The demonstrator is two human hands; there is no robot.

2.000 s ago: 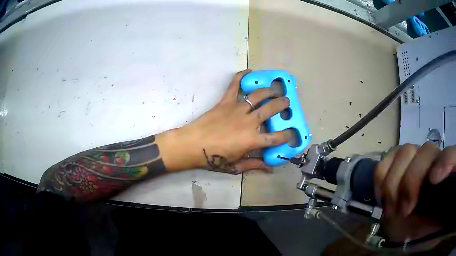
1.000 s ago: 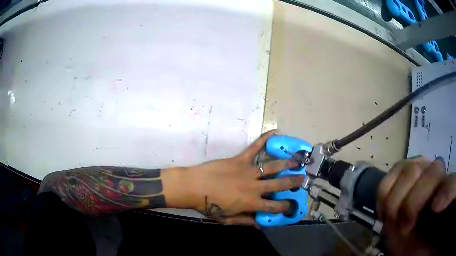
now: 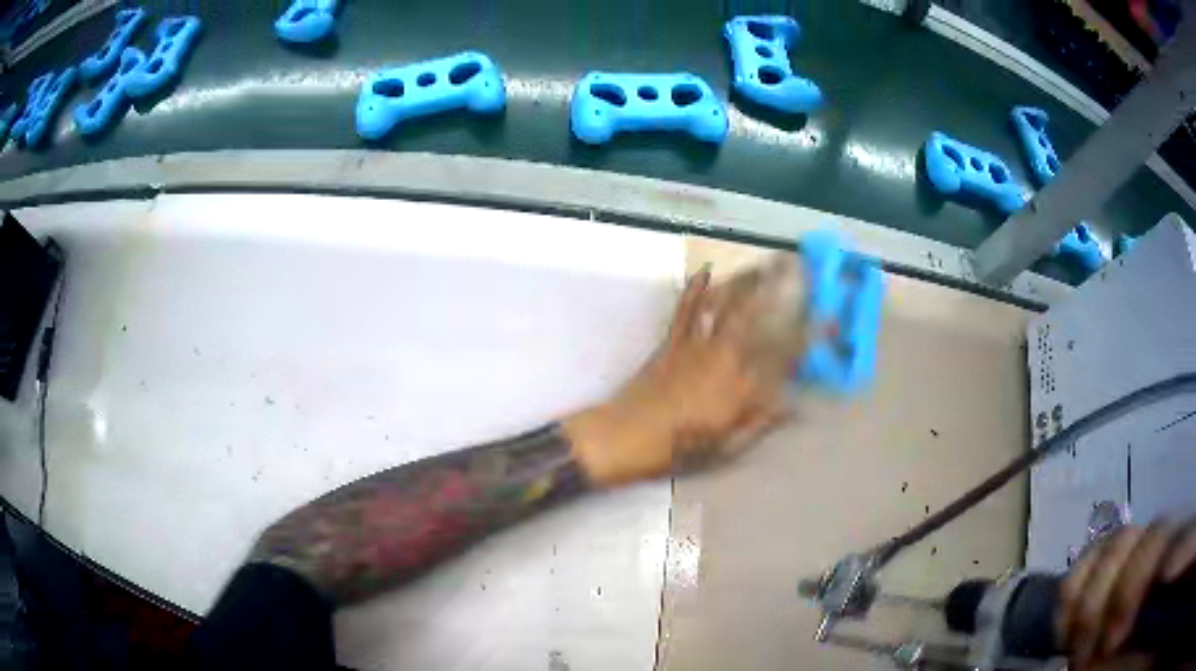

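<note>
A blue game controller [image 3: 855,321], blurred, is at the fingertips of my left hand [image 3: 721,374], over the tan surface near the bench's far edge. My left fingers meet its left side; blur hides their exact grip. My right hand [image 3: 1121,590], cut off by the right edge, is closed around the black body of the power screwdriver [image 3: 1030,616]. The screwdriver's metal feed head [image 3: 846,590] points left, apart from the controller. The dark feed hose [image 3: 977,492] rises from it to the right.
A green conveyor belt [image 3: 538,157] beyond the bench rail [image 3: 433,173] carries several blue controllers. A grey post [image 3: 1049,197] stands at upper right. A pale case [image 3: 1115,393] is at right. A black item [image 3: 24,308] with a cable is at far left. Dark specks lie on the tan surface.
The view has shifted up, bringing the belt into sight. My left hand and the controller have moved away from the screwdriver towards the bench's far edge. The screwdriver head no longer meets the controller.
</note>
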